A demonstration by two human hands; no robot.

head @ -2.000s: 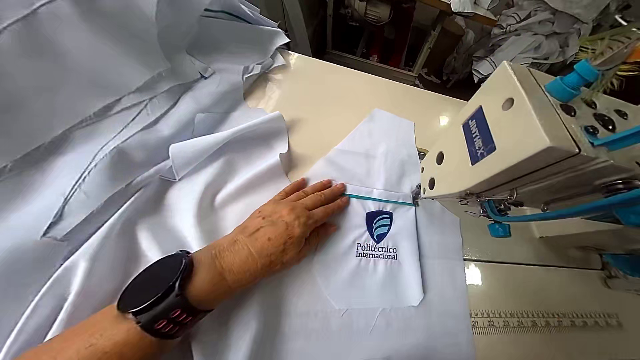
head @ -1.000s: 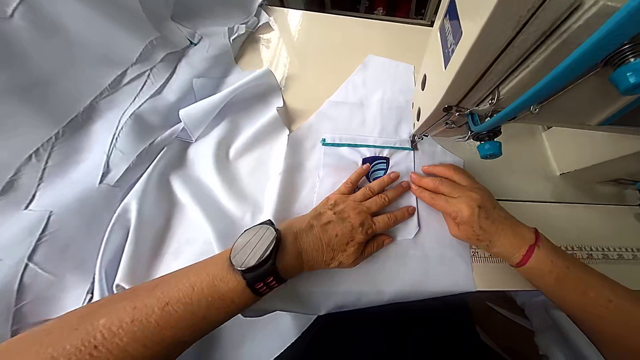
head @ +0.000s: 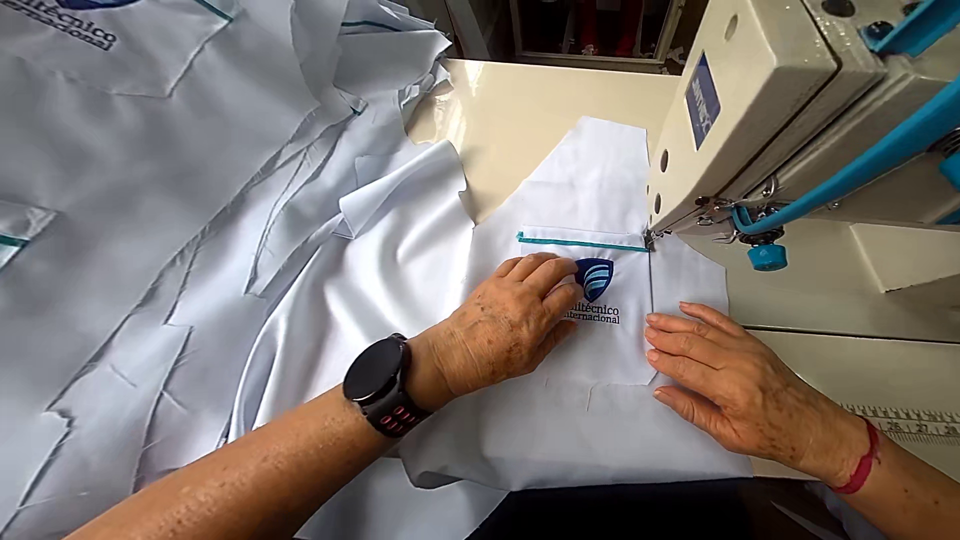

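Note:
A white fabric pocket (head: 600,352) with an embroidered blue shield emblem (head: 595,280) and a teal-trimmed top edge lies on a larger white fabric piece (head: 600,172). My left hand (head: 510,322) rests on the pocket, its curled fingers at the emblem's left side. My right hand (head: 735,382) lies flat with its fingertips at the pocket's right edge. Neither hand grips the cloth. The presser foot (head: 651,240) of the sewing machine (head: 757,97) stands at the pocket's top right corner; whether the needle is down is too small to tell.
Large overlapping pieces of white fabric (head: 187,187) with frayed edges cover the left side, one bearing another embroidered pocket (head: 150,52). A measuring tape or scale (head: 907,426) runs along the table (head: 825,375) at the right. A blue tube (head: 862,157) crosses the machine head.
My right hand, out of view two seconds ago, is on the fabric. Since a second ago my left hand has moved left off part of the emblem, and my right hand has moved down from near the presser foot.

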